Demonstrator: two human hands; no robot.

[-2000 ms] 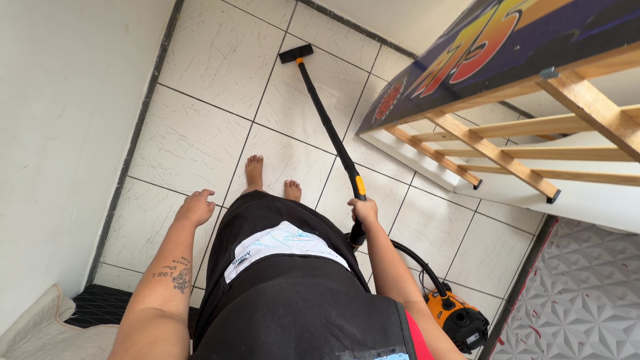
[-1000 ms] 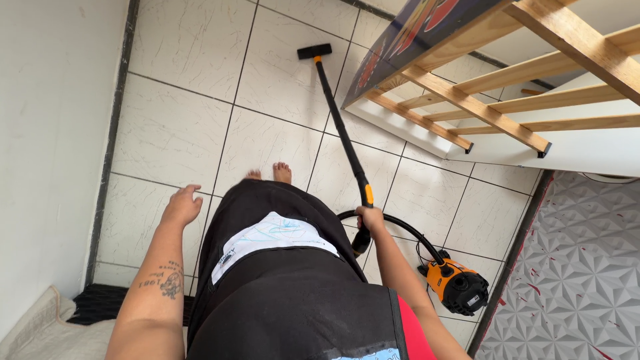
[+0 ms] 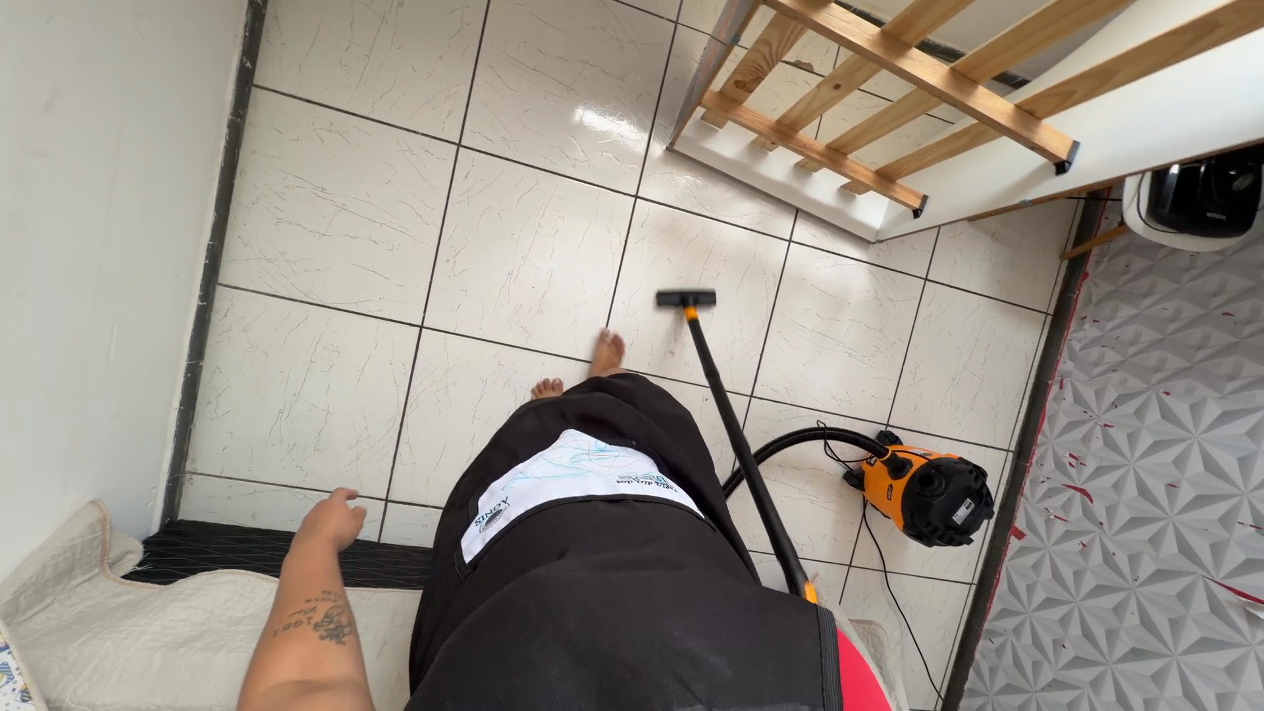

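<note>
My left hand (image 3: 334, 518) is held out over the floor at the lower left, holding nothing, its fingers apart. Beside my right hip, a small part of my right hand (image 3: 814, 581) shows at the orange section of a black vacuum cleaner wand (image 3: 736, 434); my clothes hide the rest of it. The wand slants down to a wide black floor nozzle (image 3: 686, 297), which lies on the tiles ahead of my feet and to their right. A ribbed black hose (image 3: 805, 434) runs to an orange and black canister vacuum cleaner (image 3: 923, 494) on the right.
A slatted wooden frame (image 3: 869, 59) with white panels stands at the upper right. A black cord (image 3: 894, 592) trails beside the vacuum. Grey patterned panelling (image 3: 1136, 444) borders the right side, a white wall (image 3: 109, 247) the left. Beige fabric (image 3: 178, 632) and a black mat (image 3: 237, 553) lie lower left.
The nozzle has come back across the tiles, much closer to my feet. My right hand, plainly on the wand before, has drawn back beside my body. The view has shifted.
</note>
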